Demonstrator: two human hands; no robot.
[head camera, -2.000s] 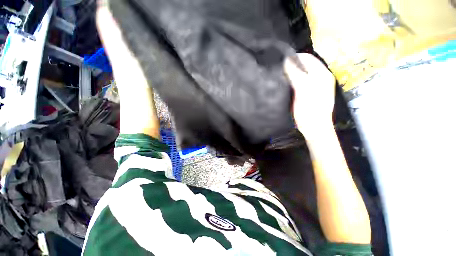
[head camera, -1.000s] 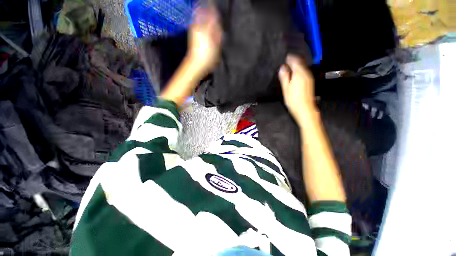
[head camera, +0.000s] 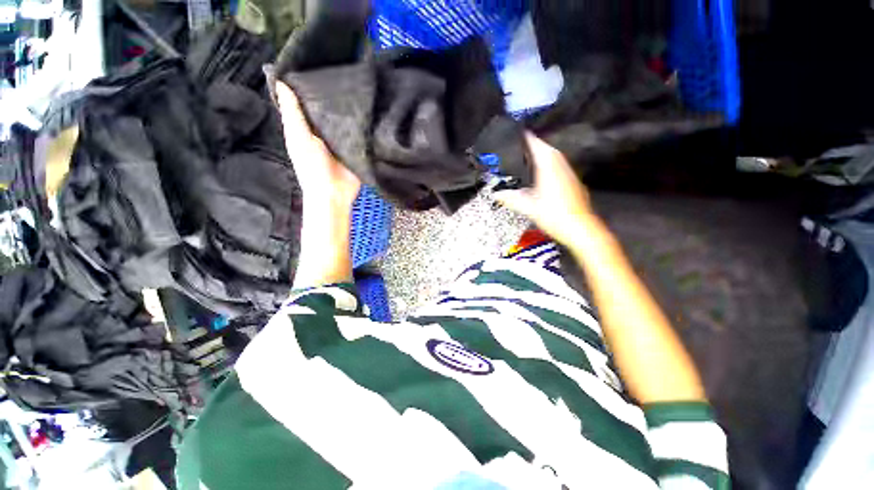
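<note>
A dark charcoal garment panel (head camera: 412, 120), bunched and folded, hangs between my two hands above a blue crate. My left hand (head camera: 321, 167) holds its left side, the fingers partly hidden by the cloth. My right hand (head camera: 551, 191) pinches its right edge between thumb and fingers. More dark cloth (head camera: 632, 115) lies in the crate area to the right of the panel.
Blue crate sides (head camera: 709, 57) show at the top right, and blue lattice (head camera: 369, 230) below my left hand. A large heap of dark pieces (head camera: 144, 191) lies at the left. Speckled floor (head camera: 441, 244) shows between. A white table edge (head camera: 853, 421) is at the lower right.
The view has shifted rightward and away from the white table. The panel, spread wide earlier, is now bunched smaller and held toward the left, over the crate. Both hands still hold cloth.
</note>
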